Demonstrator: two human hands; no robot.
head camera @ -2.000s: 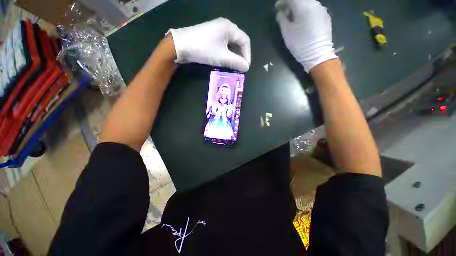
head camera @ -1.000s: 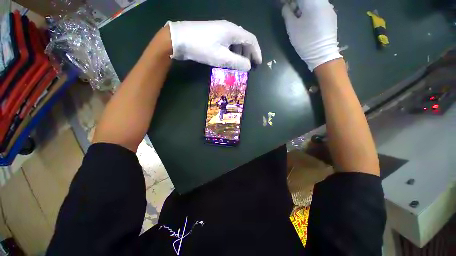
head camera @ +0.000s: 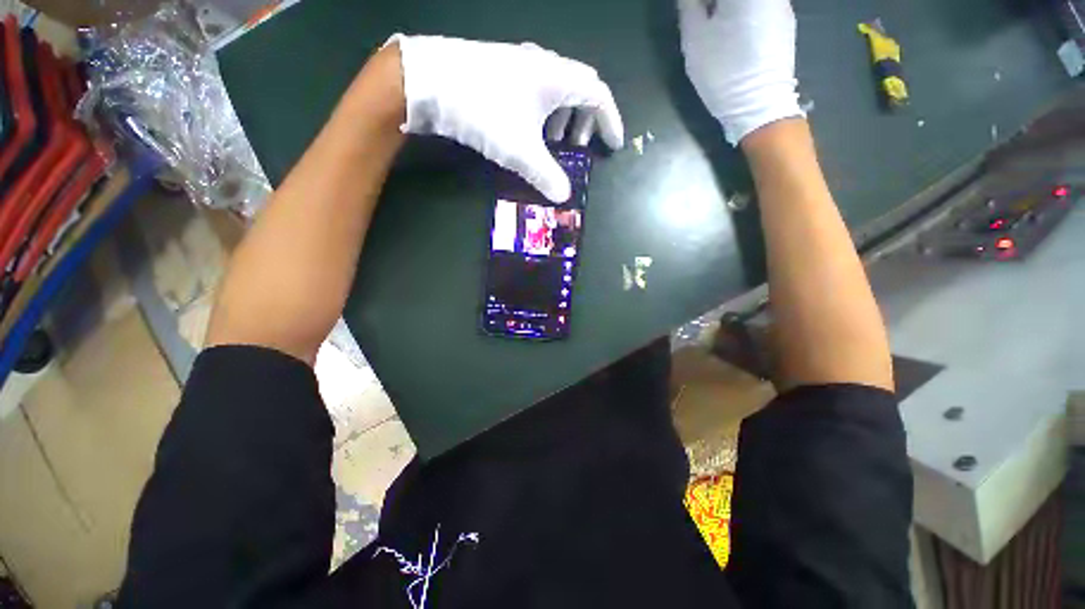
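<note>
A smartphone [head camera: 532,268] with a lit screen lies flat on the dark green bench top [head camera: 452,393]. My left hand [head camera: 506,107], in a white knit glove, rests at the phone's top end; its thumb is over the upper screen and its fingers are curled apart, holding nothing. My right hand [head camera: 744,60], also gloved in white, is on the bench at the top of the picture; its fingers are cut off by the edge, so whether it holds something cannot be told.
A yellow-and-black tool [head camera: 884,64] and pale film scraps [head camera: 637,272] lie on the bench. Crumpled clear film [head camera: 167,101] and red stacks [head camera: 48,155] are at left. An off-white machine [head camera: 999,440] with red lights is at right. Yellow-red packets [head camera: 712,514] show below the bench.
My left thumb has moved down onto the phone's screen, and the screen picture has changed. My right hand has gone further out at the top edge as the view shifted.
</note>
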